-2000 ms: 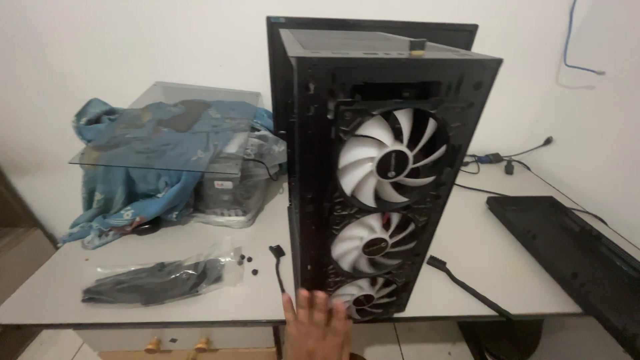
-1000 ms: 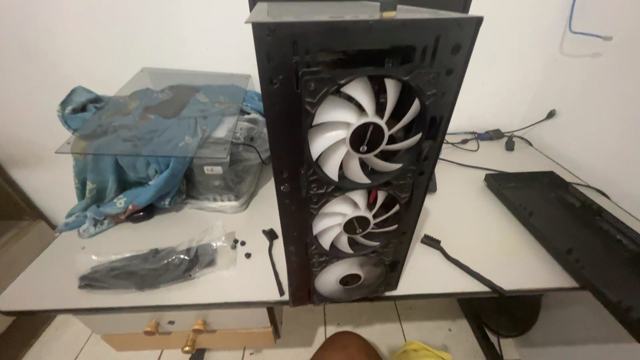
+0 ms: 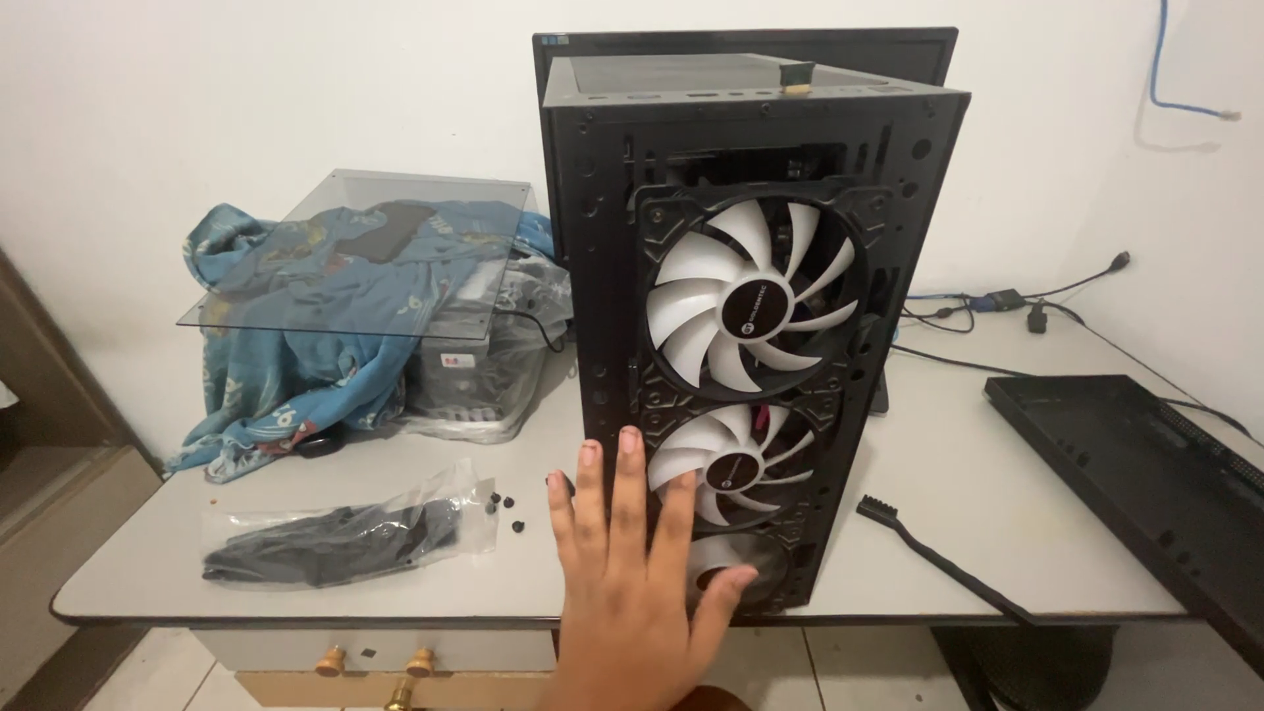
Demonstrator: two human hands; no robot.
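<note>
A black computer tower case [image 3: 612,296] stands upright on a white desk, its front open on three white-bladed fans. The top fan [image 3: 755,304] and middle fan [image 3: 733,469] show their blades plainly, while the lowest fan [image 3: 760,568] looks blurred and is partly covered. My left hand [image 3: 632,583] is raised before the lower left of the case, palm away from me, fingers spread, holding nothing. Whether it touches the case cannot be told. My right hand is out of view. A black brush [image 3: 938,558] lies right of the case.
On the left, a tinted glass panel [image 3: 365,296] rests over a blue patterned cloth [image 3: 296,365] and a plastic-wrapped box. A clear bag of black parts [image 3: 346,543] and several small black screws lie nearer. At right are a black panel [image 3: 1116,474] and cables [image 3: 997,301]; a monitor stands behind.
The left hand, low before the case two seconds ago and absent one second ago, is back in view, raised with fingers spread. The lowest fan now looks more blurred than two seconds ago.
</note>
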